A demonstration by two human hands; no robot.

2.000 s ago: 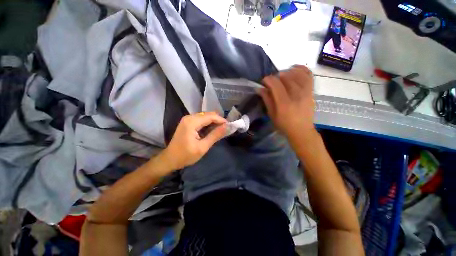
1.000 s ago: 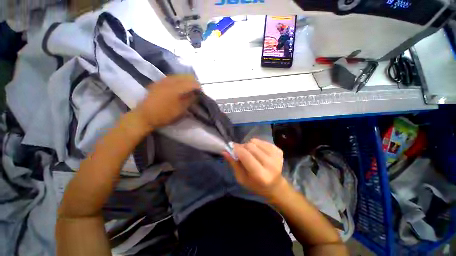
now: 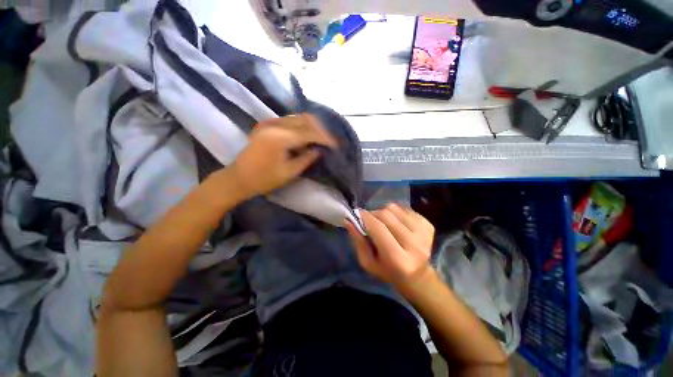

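Observation:
A light grey garment piece [image 3: 203, 81] with dark grey bands [image 3: 339, 140] runs from the heap at left over the table's front edge and my lap. My right hand [image 3: 395, 243] pinches the end of the light cloth at a narrow edge between thumb and fingers, above my lap. My left hand [image 3: 280, 154] is on the same piece, up and to the left, fingers bent at the dark band; it is slightly blurred, and its fingertips are partly hidden.
The machine's presser foot [image 3: 308, 44] is at top centre, a blue and yellow item [image 3: 347, 31] beside it. A smartphone [image 3: 434, 59], red-handled tool [image 3: 516, 93], dark grey block [image 3: 528, 114] and black loops [image 3: 611, 116] lie right. Blue crates [image 3: 550, 280] stand lower right.
Since two seconds ago my left hand has moved up onto the band, and my right hand has come down to pinch the cloth's end. Over the last second the hands have barely shifted; the view moved slightly.

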